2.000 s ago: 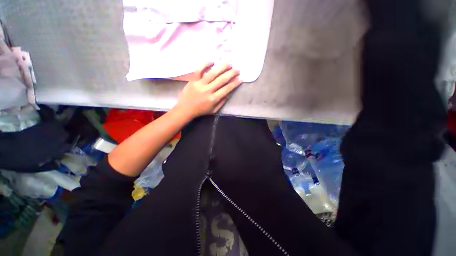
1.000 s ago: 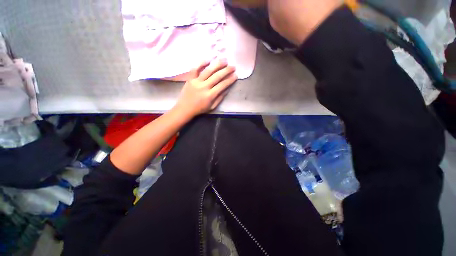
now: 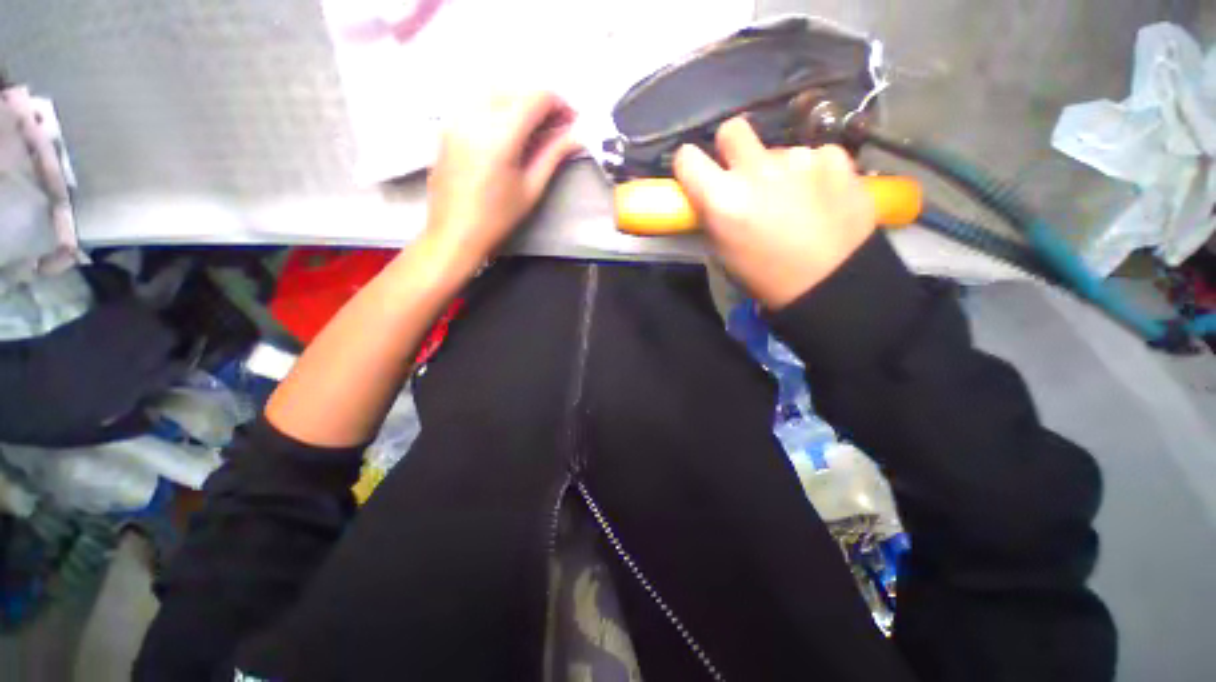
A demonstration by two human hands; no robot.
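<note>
A pale pink garment panel (image 3: 454, 67), nearly white in glare, lies on the pressing table at its front edge. A dark steam iron (image 3: 747, 83) stands at the panel's right side, its pointed end toward the panel's lower right corner. My right hand (image 3: 780, 200) is shut around the iron's yellow-orange handle (image 3: 654, 207). My left hand (image 3: 500, 167) is at the panel's front edge, fingers bent, fingertips close to the iron's tip. It seems to pinch the panel's edge there, but glare hides the exact grip.
The grey pressing table (image 3: 200, 147) has a stack of pieces (image 3: 34, 173) at its left edge. Ribbed hoses (image 3: 987, 207) run from the iron to the right, by a crumpled white scrap (image 3: 1147, 147). A red item (image 3: 320, 293) and plastic bottles lie below.
The iron has come into full view beside the panel with my right hand on its handle. My left hand has moved from lying flat to bent fingers, slightly left and up.
</note>
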